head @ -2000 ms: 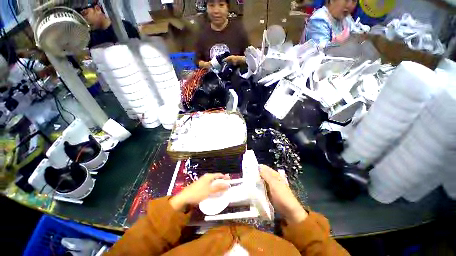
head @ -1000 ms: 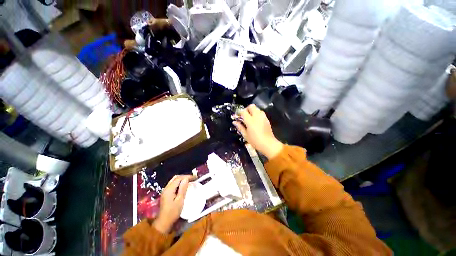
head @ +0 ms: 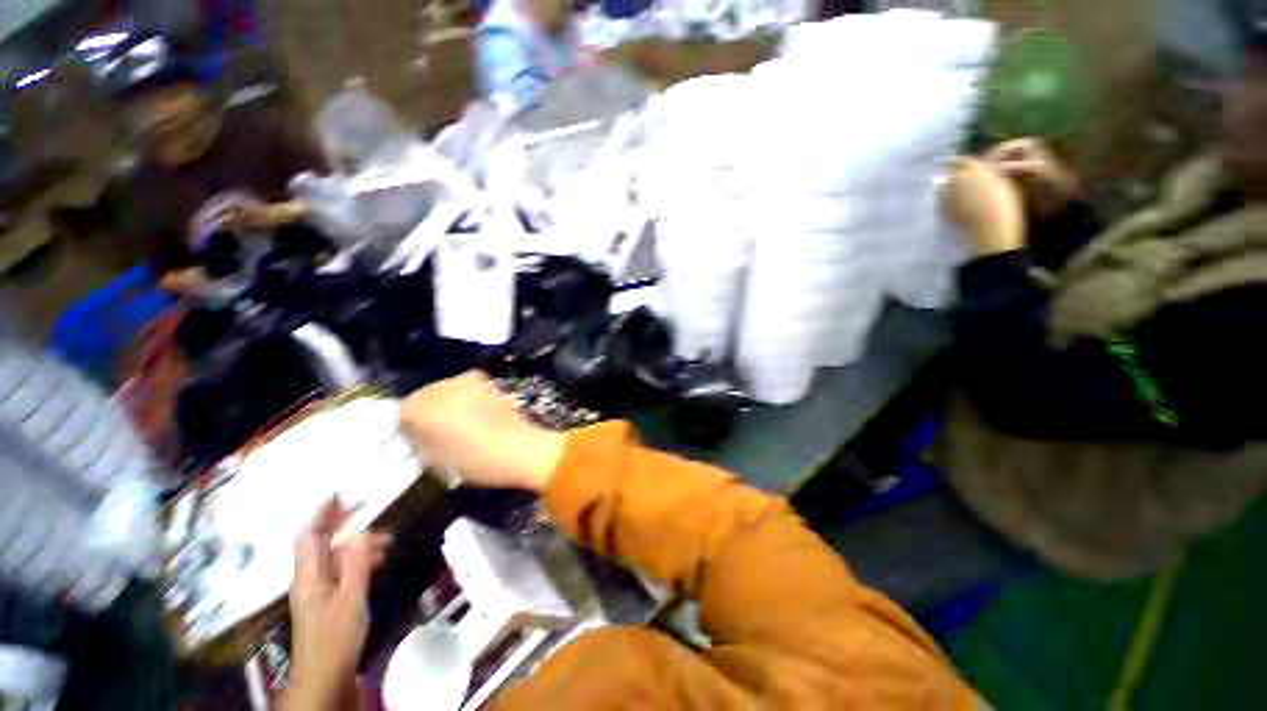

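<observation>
The frame is blurred. A white bracket [head: 503, 581] lies on the bench close to my body, with a round white part [head: 427, 672] at its lower left; neither hand touches the bracket. My left hand [head: 331, 583] is raised at the near edge of the parts carton [head: 292, 486], fingers bent; whether it pinches a small piece is unclear. My right hand [head: 470, 428] reaches over the carton's right side, beside the screw heap [head: 549, 403]. Its fingertips are hidden or blurred, so its grip cannot be told.
Black shells [head: 563, 313] and piled white brackets [head: 474, 286] lie behind the carton. Tall stacks of white housings [head: 813, 208] stand to the right, with another stack [head: 63, 458] at left. A person [head: 1112, 320] works at the right; another person [head: 209, 181] is across the bench.
The view has swung right. My left hand has let go of the bracket and risen towards the carton. My right hand has moved from the screw heap to the carton's right side.
</observation>
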